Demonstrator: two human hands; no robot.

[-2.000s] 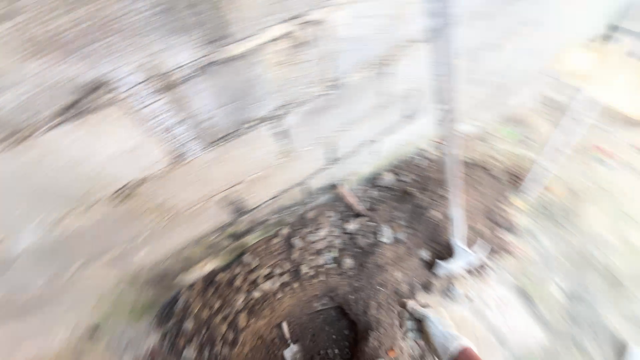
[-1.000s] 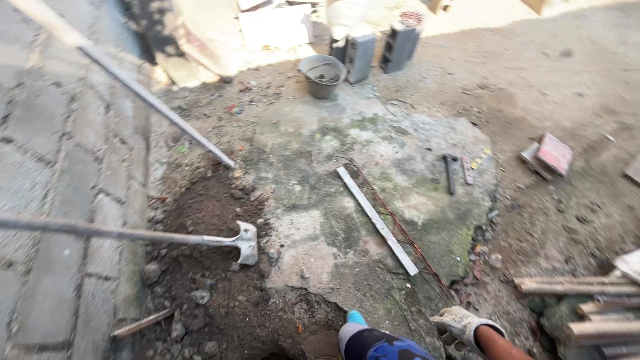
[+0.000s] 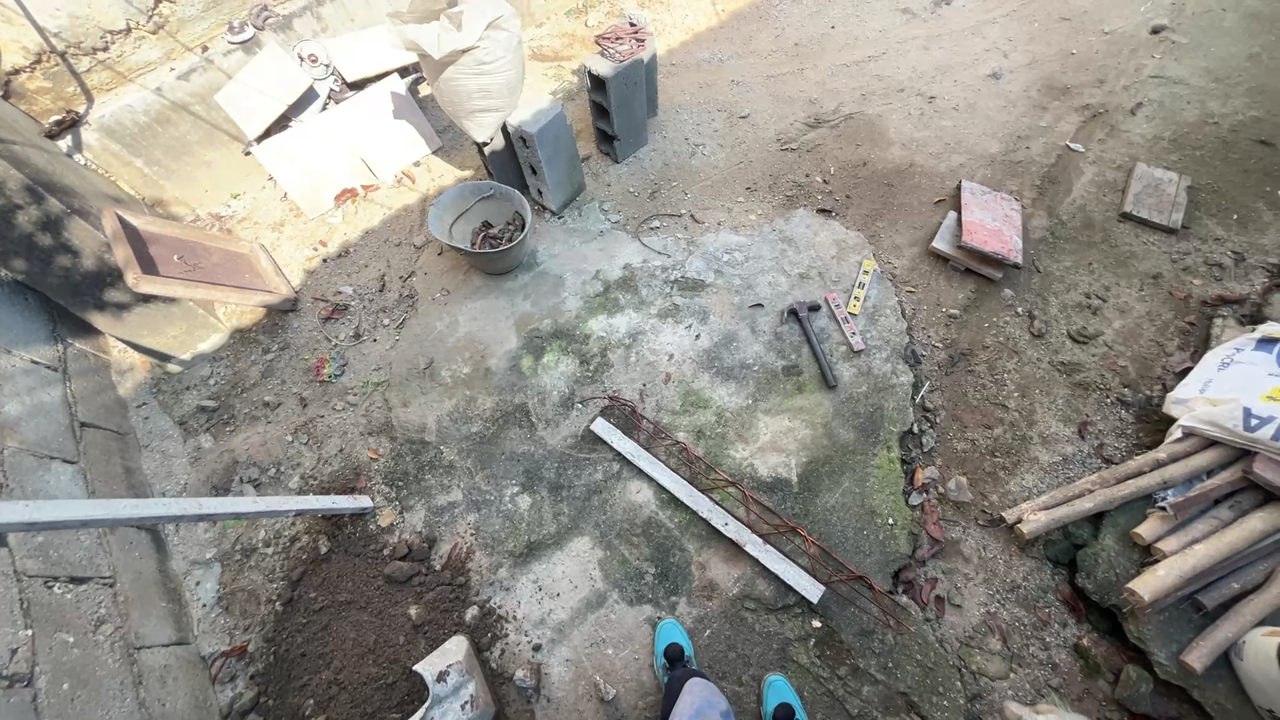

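Observation:
My left hand is out of view. A pale sliver at the bottom edge looks like the fingertips of my gloved right hand (image 3: 1040, 711); whether it holds anything is hidden. On the mossy concrete slab (image 3: 600, 350), a pale straight bar (image 3: 708, 510) lies beside a narrow rusty rebar frame (image 3: 750, 500). Farther back are a claw hammer (image 3: 812, 343), a red spirit level (image 3: 845, 322) and a yellow one (image 3: 861, 286). A worn metal tool blade (image 3: 455, 682) shows at the bottom, beside dug dark soil (image 3: 345, 630). A long metal bar (image 3: 190, 512) enters from the left.
A bucket (image 3: 500, 262) holding rusty scraps stands near hollow blocks (image 3: 548, 155) and a full sack (image 3: 470, 70). A wooden tray (image 3: 200, 290) leans at left. Cut wooden poles (image 3: 1200, 570) lie at right, below a printed bag (image 3: 1235, 385). Brick-like slabs (image 3: 992, 222) lie behind.
The gloved right hand and forearm, seen at lower right one second ago, have nearly left view. The tool's long handle, seen at left then, no longer shows. The view has shifted greatly.

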